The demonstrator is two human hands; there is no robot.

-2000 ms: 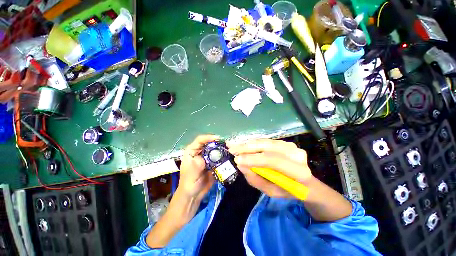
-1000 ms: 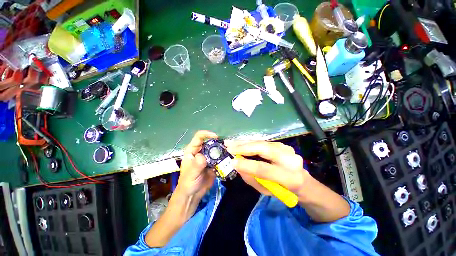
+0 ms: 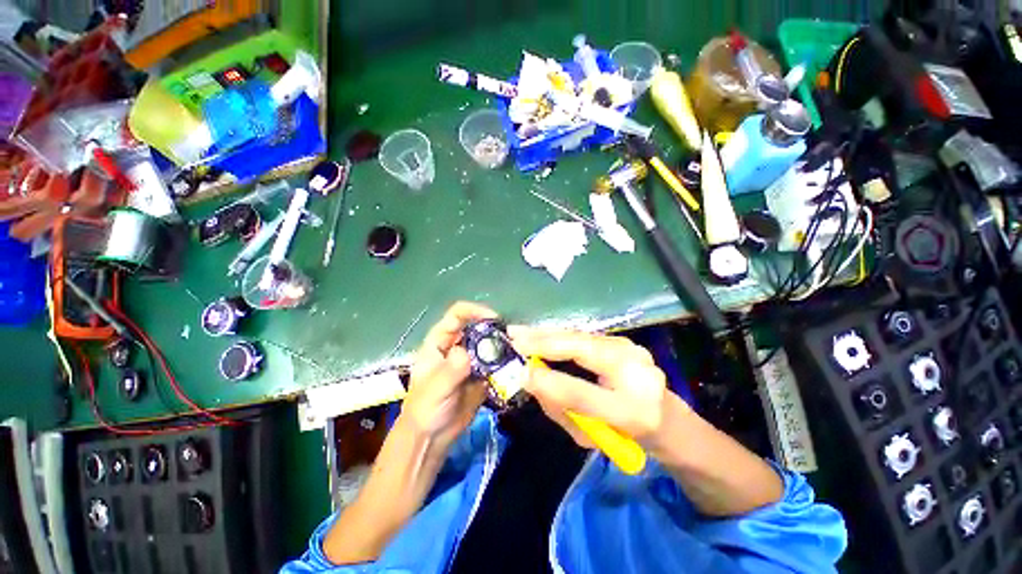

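The black round unit (image 3: 489,346) has a glassy centre and a pale rectangular piece at its lower right. It is held off the bench, just in front of the bench's front edge. My left hand (image 3: 448,376) grips the unit from the left side. My right hand (image 3: 594,381) holds a yellow-handled tool (image 3: 611,444), its handle sticking out below the palm. The fingertips of my right hand are at the unit's right side. The tip of the tool is hidden by my fingers.
The green bench (image 3: 448,294) holds a hammer (image 3: 672,252), white scraps (image 3: 555,247), clear cups (image 3: 407,160), a blue box (image 3: 560,140) and a light blue bottle (image 3: 767,148). Black parts trays stand left (image 3: 146,505) and right (image 3: 897,482). Several round units stand on the left of the bench.
The yellow handle in my right hand has changed its angle and looks shorter now. The bench has shifted slightly in the view. Both hands keep their holds.
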